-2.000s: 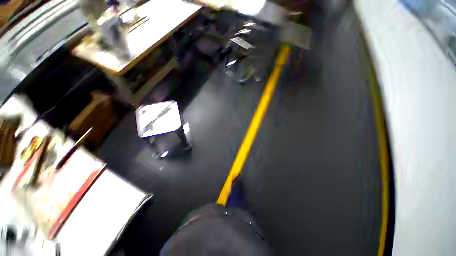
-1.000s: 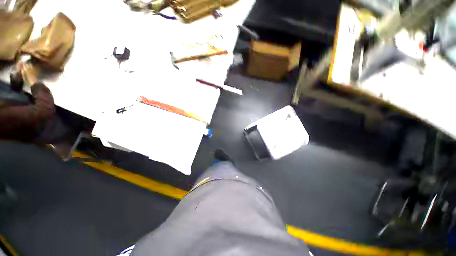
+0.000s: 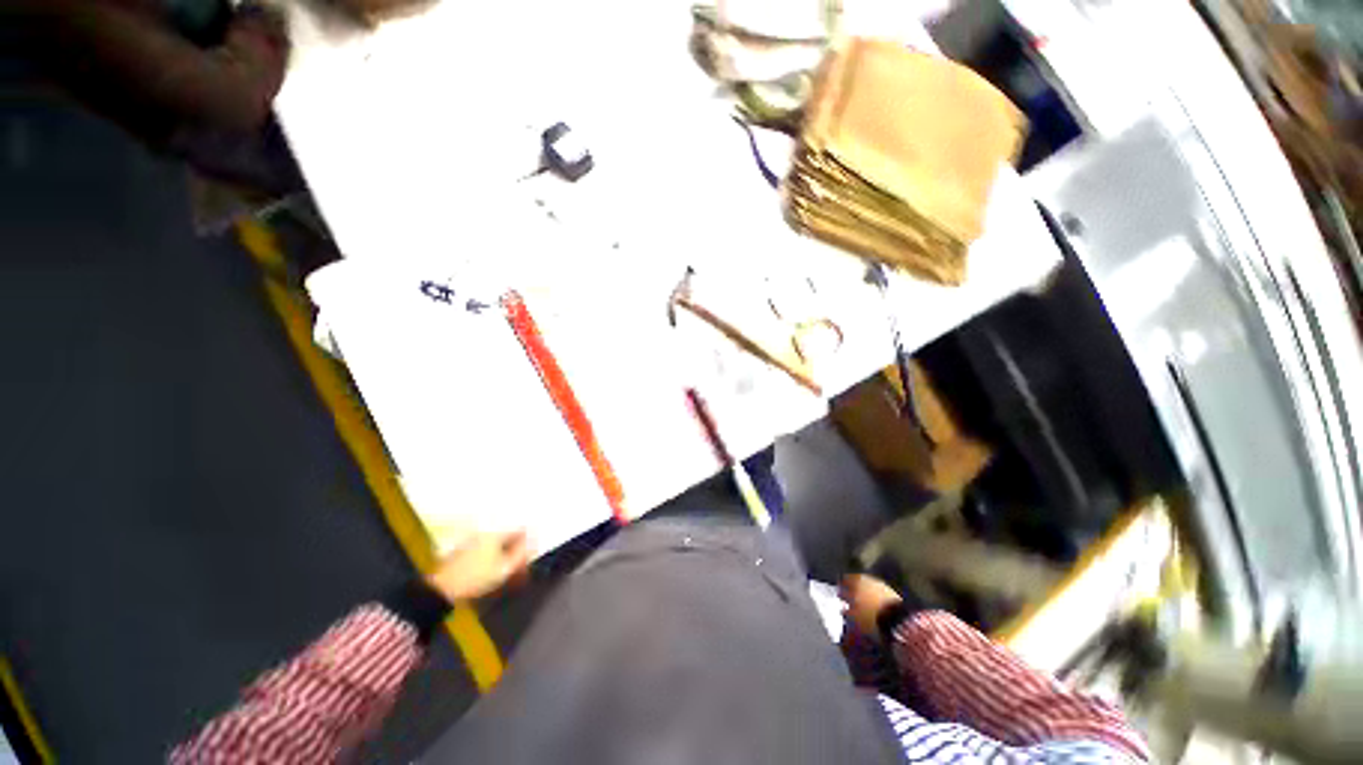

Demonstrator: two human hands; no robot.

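My left hand (image 3: 481, 565), blurred, is at the white table's (image 3: 464, 463) front edge, left of my lap; its fingers are unclear and no held thing shows. My right hand (image 3: 867, 601) is low beside my right thigh, next to something white; its fingers are partly hidden. A red-orange strip (image 3: 564, 401) lies along the table towards my lap. Right of it, a narrow bar (image 3: 728, 457) with a dark red inner end and pale outer end sticks out over the edge. A hammer (image 3: 748, 344) with a wooden handle lies further right.
A thick tan-brown stack (image 3: 904, 142) lies at the table's right. A small dark block (image 3: 565, 153) is further back. A brown box (image 3: 882, 426) is below the right edge. Another person's sleeve (image 3: 180, 67) is at upper left. A grey machine bench (image 3: 1181, 299) stands at right.
Both my hands have come into view. The view has turned towards the table, and the wearer's dark-clothed lap is now close to its front edge. The stool on the floor no longer shows clearly.
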